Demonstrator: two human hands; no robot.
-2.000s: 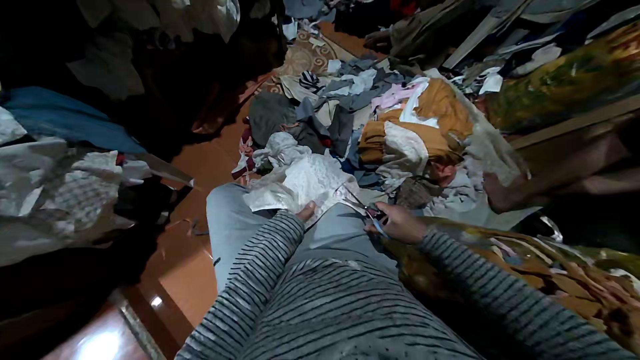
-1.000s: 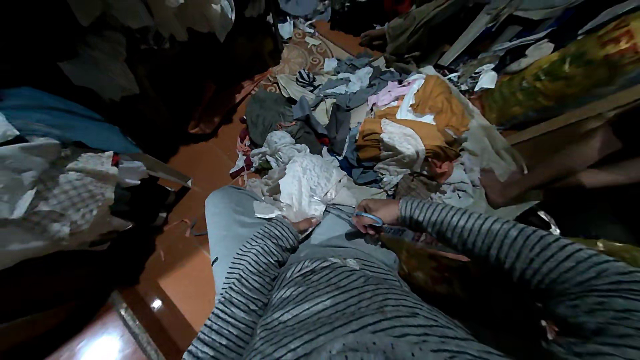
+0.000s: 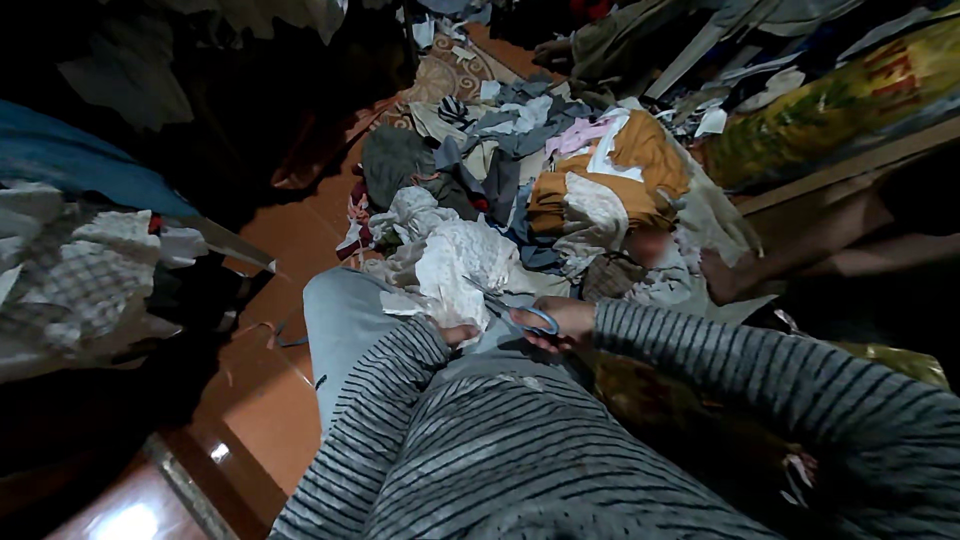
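Note:
A white lace-like cloth [image 3: 469, 262] lies over my lap, its far side resting on the heap of clothes. My left hand [image 3: 459, 334] grips its near edge; most of the fingers are hidden by the cloth and the sleeve. On the right, my right hand [image 3: 559, 322] holds a pair of scissors [image 3: 538, 321] by blue-grey handles, the blades pointing up and left over the cloth. Whether the blades touch the cloth I cannot tell. Just beyond is the heap, with an orange-brown garment [image 3: 651, 161], a dark green cloth [image 3: 394, 166] and a pink cloth [image 3: 579, 136].
Another person's bare foot [image 3: 724, 276] rests at the heap's right side. A yellow-green printed sack [image 3: 832, 112] lies at the upper right. Pale and checked fabrics [image 3: 105, 277] are piled at the left. Orange floor tiles [image 3: 262, 405] show at my left, with a loose strip lying on them.
Two seconds ago the scissor blades were spread over the cloth near my left hand. My right hand shifted toward my lap, its forearm swinging up, then moved slightly away again with the blades over the cloth.

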